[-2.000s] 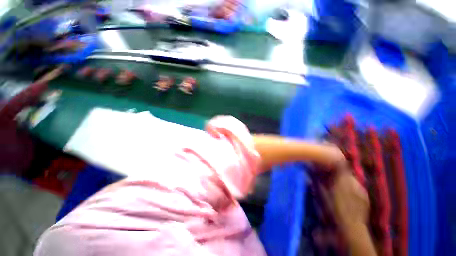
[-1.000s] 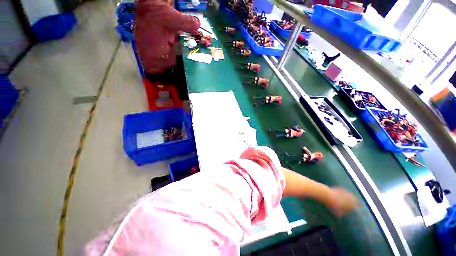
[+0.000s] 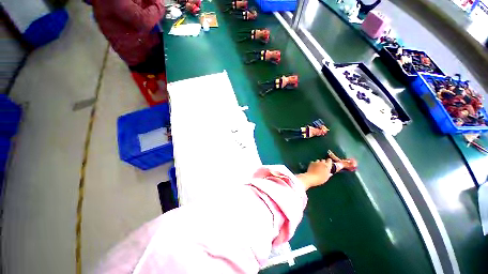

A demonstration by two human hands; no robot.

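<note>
My left hand (image 3: 319, 172), at the end of a pink sleeve, is on the nearest figure (image 3: 348, 164) on the green conveyor. The fingers are closed around its legs and lower body, and its red head sticks out to the right. Other figures lie spaced on the belt beyond it, the closest (image 3: 313, 131) with black legs to the left. My right hand is not in view.
A white sheet (image 3: 206, 128) lies left of the belt. A black parts tray (image 3: 364, 99) sits across the rail. A blue crate (image 3: 144, 136) stands at floor level left. A black tray edge (image 3: 332, 265) shows below. A person in red (image 3: 128, 32) works upper left.
My left hand has moved from the bare belt at the lower right back to the nearest figure and closed on it. The view has shifted, and the black tray shows less at the bottom.
</note>
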